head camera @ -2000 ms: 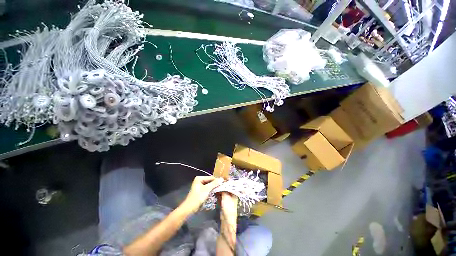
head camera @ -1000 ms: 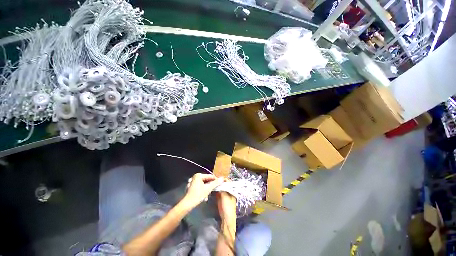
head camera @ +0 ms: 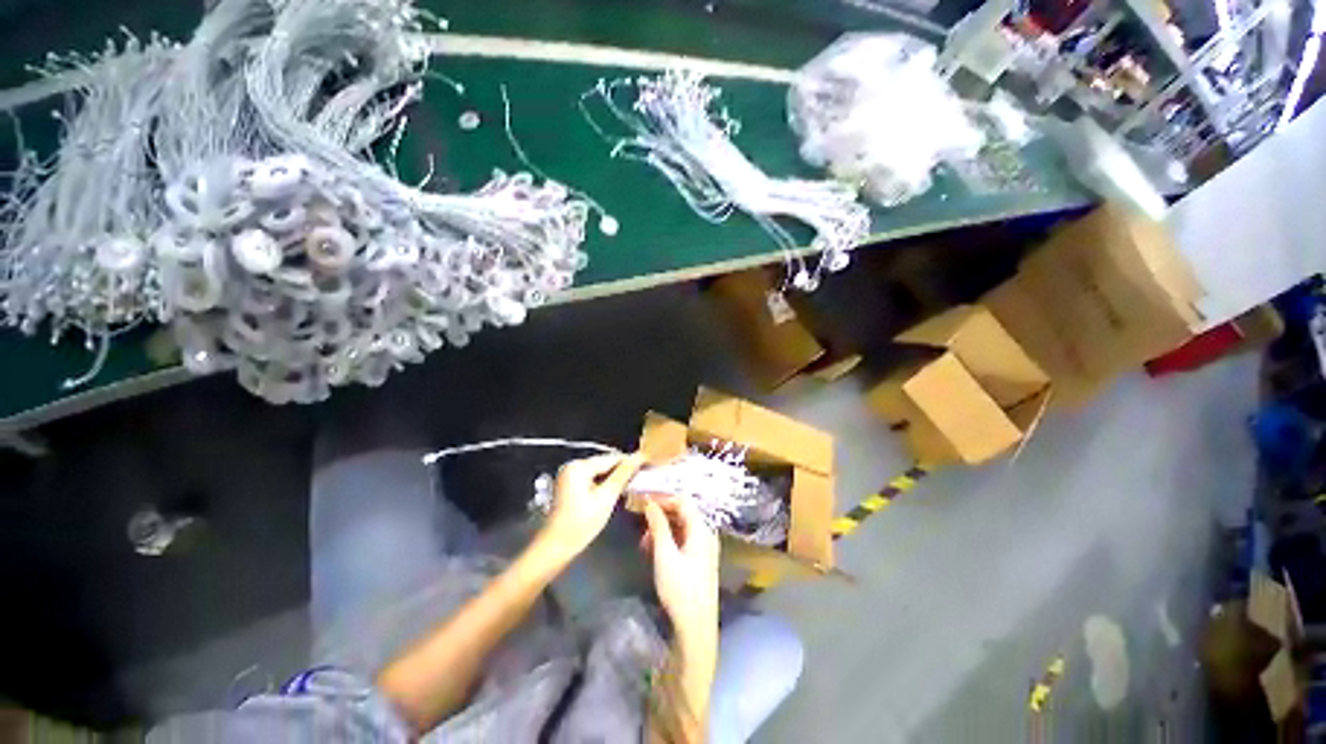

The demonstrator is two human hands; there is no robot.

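Observation:
A white cable bundle [head camera: 701,486] with many small pale tips fanning out to the right is held above my lap. My left hand [head camera: 588,494] pinches its left end, fingertips together. My right hand [head camera: 678,547] holds it from below, fingers on the strands. A single white cable [head camera: 509,442] sticks out to the left from near my left fingertips, with a small knob at its end. Some pale tips show left of my left hand. The open carton [head camera: 765,429], with grey-white cables in it, is just behind and right of the bundle.
A big pile of white cables with round ends [head camera: 327,247] lies over the edge of the green bench [head camera: 655,250]. A smaller cable bunch [head camera: 734,178] and a clear plastic bag [head camera: 880,116] lie to its right. Brown cartons [head camera: 967,390] stand on the floor at right.
Both hands and the bundle have moved slightly up in view. My right hand has turned so its fingers show at the bundle. The single cable lies flatter. The whole view has shifted a little.

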